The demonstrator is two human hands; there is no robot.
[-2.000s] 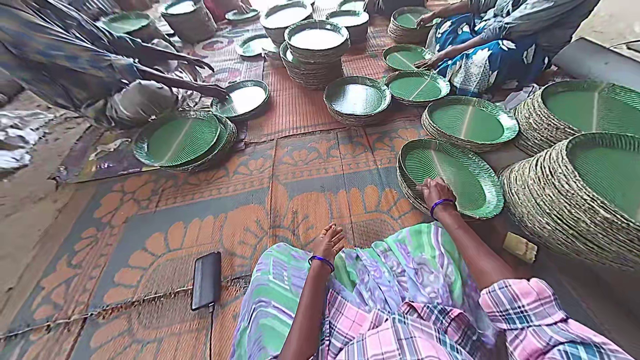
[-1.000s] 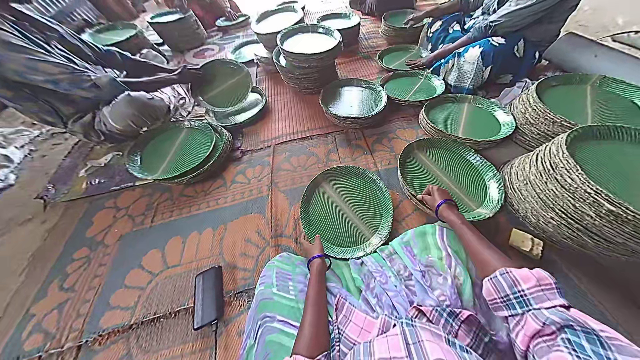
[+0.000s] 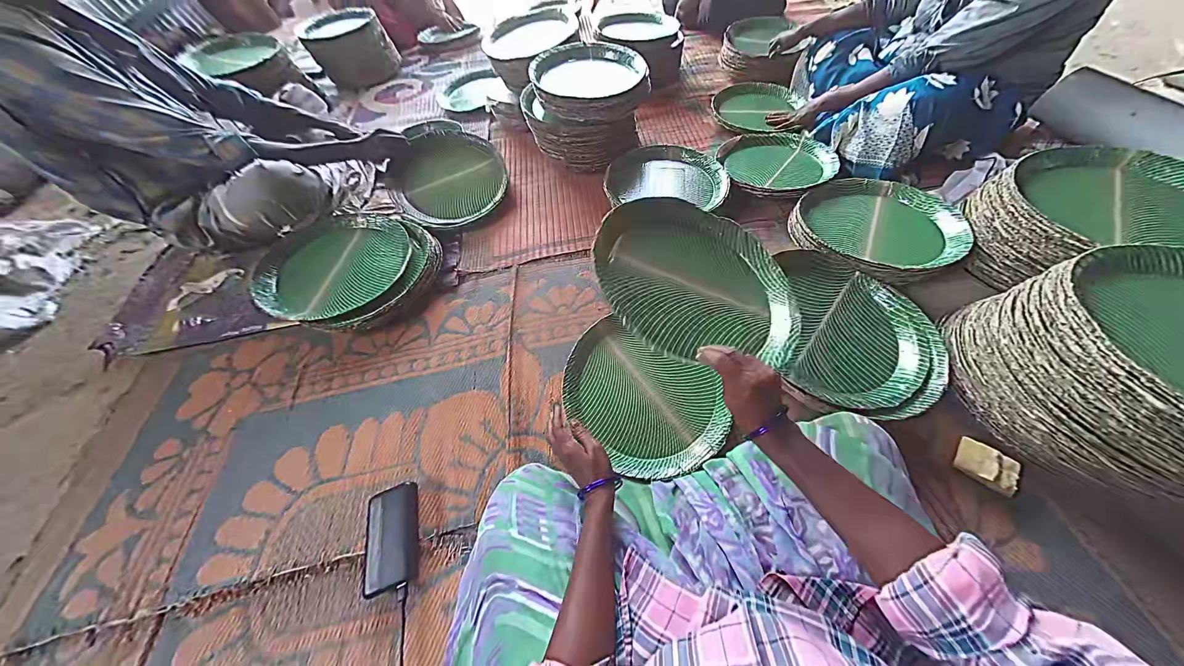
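Note:
A round green leaf-patterned plate (image 3: pixel 647 398) rests at my lap, with my left hand (image 3: pixel 581 448) at its lower left edge. My right hand (image 3: pixel 746 387) grips the near rim of another green plate (image 3: pixel 694 277), tilted and raised over the first one and partly covering it. Just to the right lies a low pile of green plates (image 3: pixel 856 342), partly hidden behind the raised plate. Whether my left fingers grip the plate or only touch its edge is hard to tell.
Tall plate stacks (image 3: pixel 1064 379) stand at the right, near a small yellowish block (image 3: pixel 987 465). A black phone (image 3: pixel 391 539) with a cable lies on the patterned mat (image 3: pixel 324 462). Another pile (image 3: pixel 338 273) is at left. People sit at both sides, one touching a plate (image 3: pixel 449 180).
Two seconds ago my left hand was free of plates; a plate then came to it. My right hand has since lifted another plate from the right-hand pile and moved left.

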